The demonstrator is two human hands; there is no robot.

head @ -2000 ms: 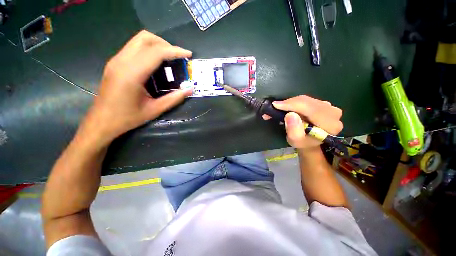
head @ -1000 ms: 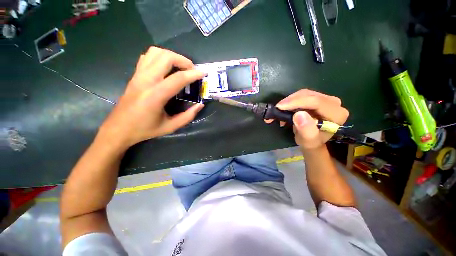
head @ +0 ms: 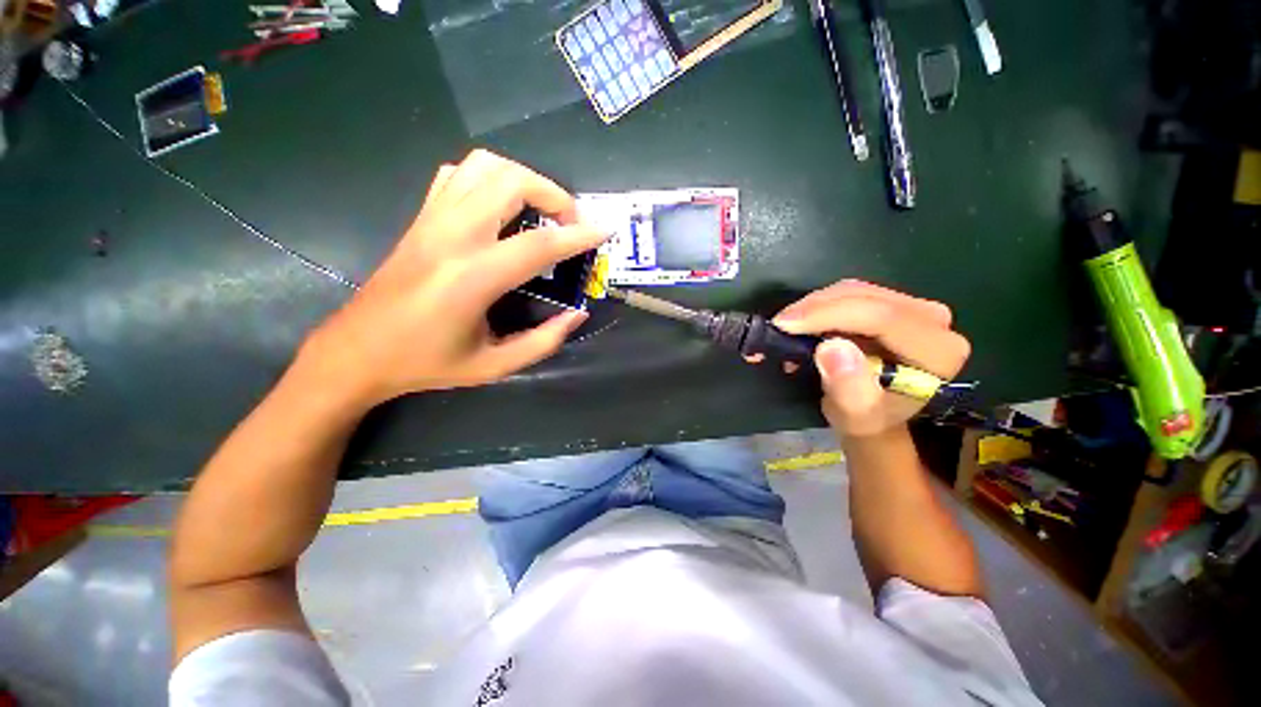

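The phone board in its white frame [head: 687,236], red at its right end, lies on the green mat. My left hand [head: 484,276] holds the dark LCD display module [head: 564,282] at the board's left end, thumb and fingers on its edges. The display's orange flex tail [head: 599,274] shows at the board's edge. My right hand [head: 871,351] grips the soldering iron [head: 754,336] like a pen, its metal tip at the orange flex. Exact tip contact is too small to tell. My left fingers partly hide the display.
The keypad front housing [head: 617,55] lies at the top centre on clear film. Tweezers [head: 842,83] and a silver-black rod [head: 892,124] lie upper right. A green electric screwdriver [head: 1144,339] lies right. A spare display [head: 179,113], a thin wire [head: 249,221] and screws [head: 57,359] are left.
The iron's tip has moved from the board's middle to the flex at its left end. My left hand's fingers have shifted onto the join. The whole view has shifted slightly.
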